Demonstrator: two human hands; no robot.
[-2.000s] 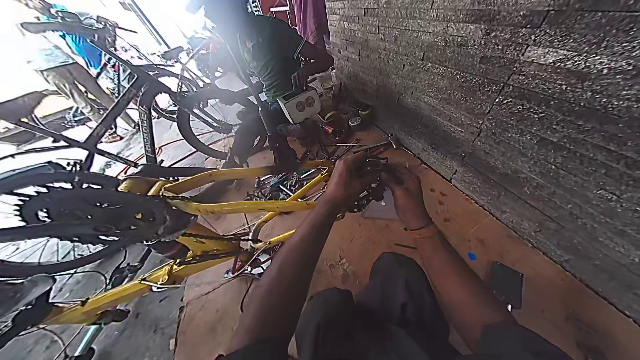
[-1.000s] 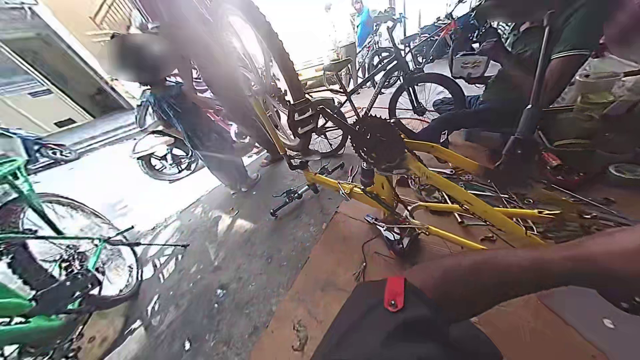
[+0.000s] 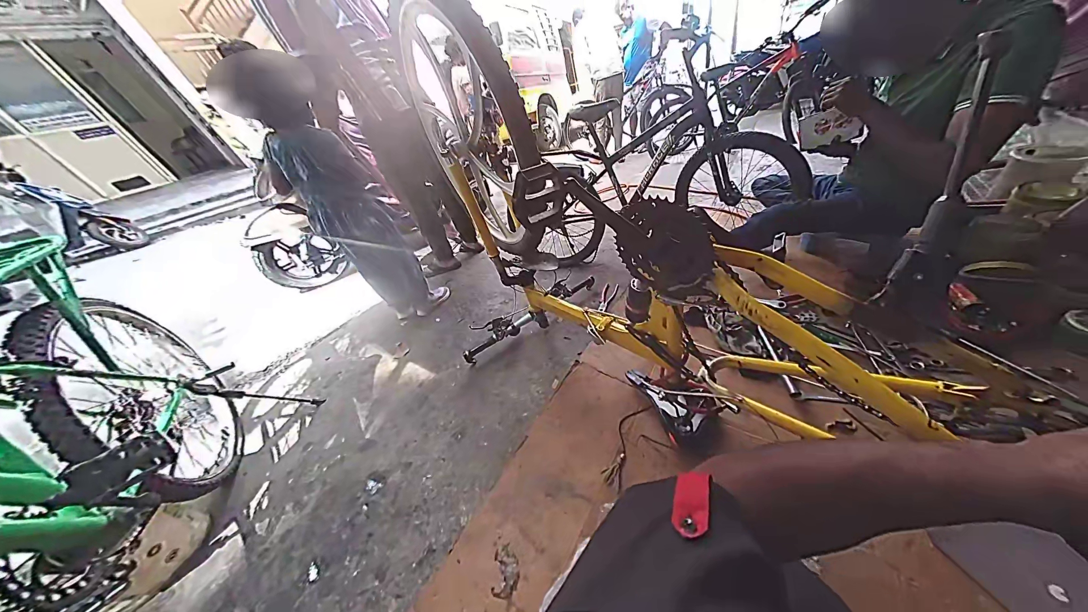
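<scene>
Neither of my hands shows; one of my forearms crosses the lower right, its hand beyond the frame edge. Past that forearm a yellow bicycle frame [image 3: 816, 348] lies upside down or on its side, with a black chainring and crank [image 3: 667, 246] facing me. Its black saddle [image 3: 671, 408] rests low on the brown board. The handlebar with brake levers [image 3: 507, 333] lies on the concrete, and a wheel [image 3: 459, 110] stands up at the far end. Many hand tools [image 3: 850, 340] are scattered behind the frame tubes.
A green bicycle [image 3: 93, 382] stands at the left. A co-worker in a dark green shirt [image 3: 926, 144] sits at the upper right beside a floor pump [image 3: 952, 178] and buckets [image 3: 1041, 166]. Another person [image 3: 336, 195] stands behind the handlebar. A black bicycle [image 3: 680, 144] is parked farther back.
The view has swung far left, away from the stone wall. Both hands, together over a small dark part two seconds ago, are out of sight. The standing person has turned or shifted slightly.
</scene>
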